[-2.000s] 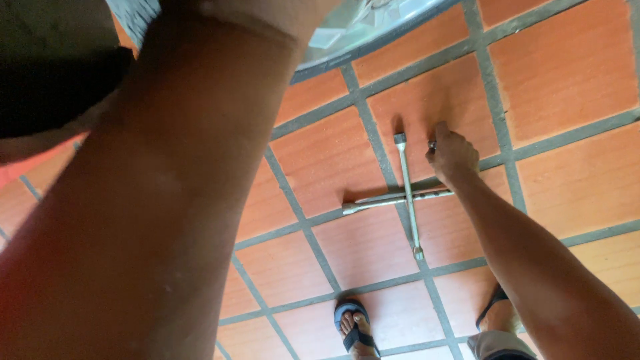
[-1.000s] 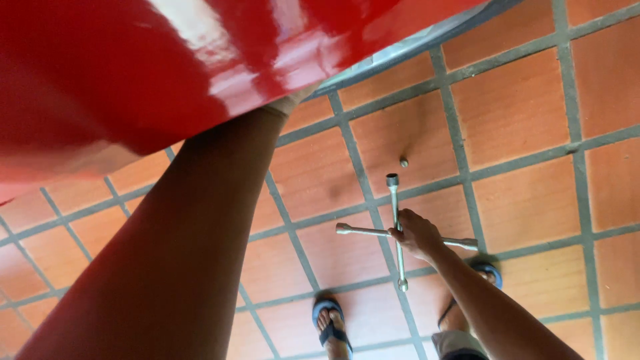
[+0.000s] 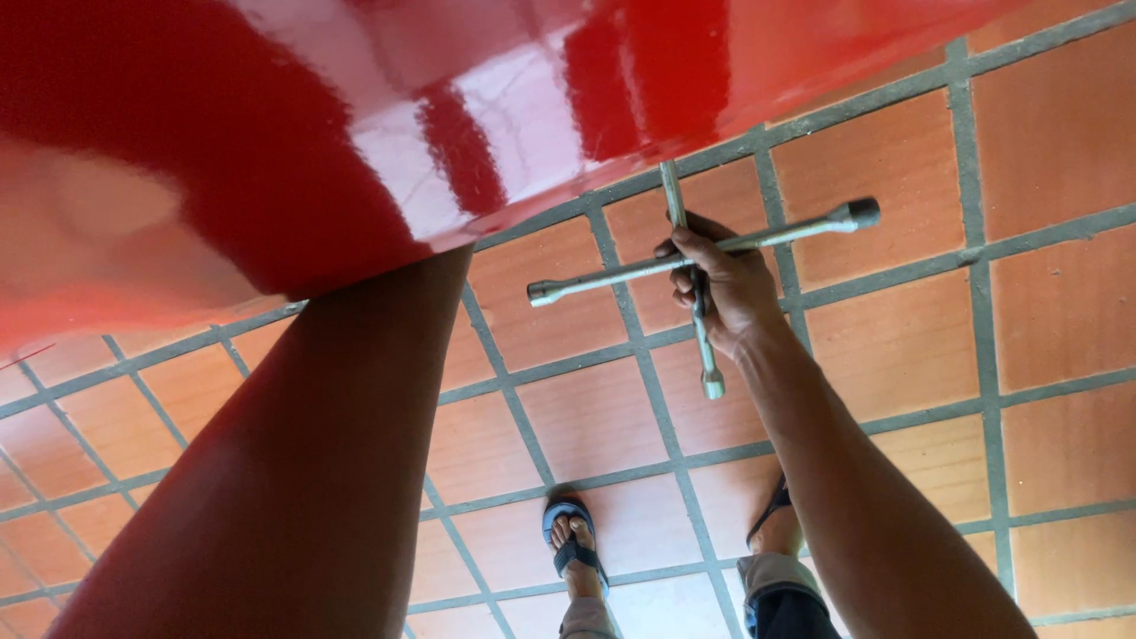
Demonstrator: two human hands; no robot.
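Observation:
My right hand [image 3: 728,275] grips a four-way lug wrench [image 3: 603,277] at its crossing, holding it above the tiled floor. One socket, dark at its rim, points right; another points left and a third points down towards my feet. The top arm of the wrench runs up to the edge of a glossy red car body panel [image 3: 532,106], which covers its end. My left forearm reaches up under the same panel, so my left hand is hidden behind it, and what it touches cannot be seen.
The red panel fills the upper left and overhangs the work. Below lies a floor of orange tiles [image 3: 905,328] with grey grout. My feet in dark sandals [image 3: 577,555] stand at the bottom centre, near the wrench.
Two seconds ago the lug wrench lay on the tiles with my right hand beside it; one second ago the hand was on it. Now it is lifted and turned, up against the panel's edge.

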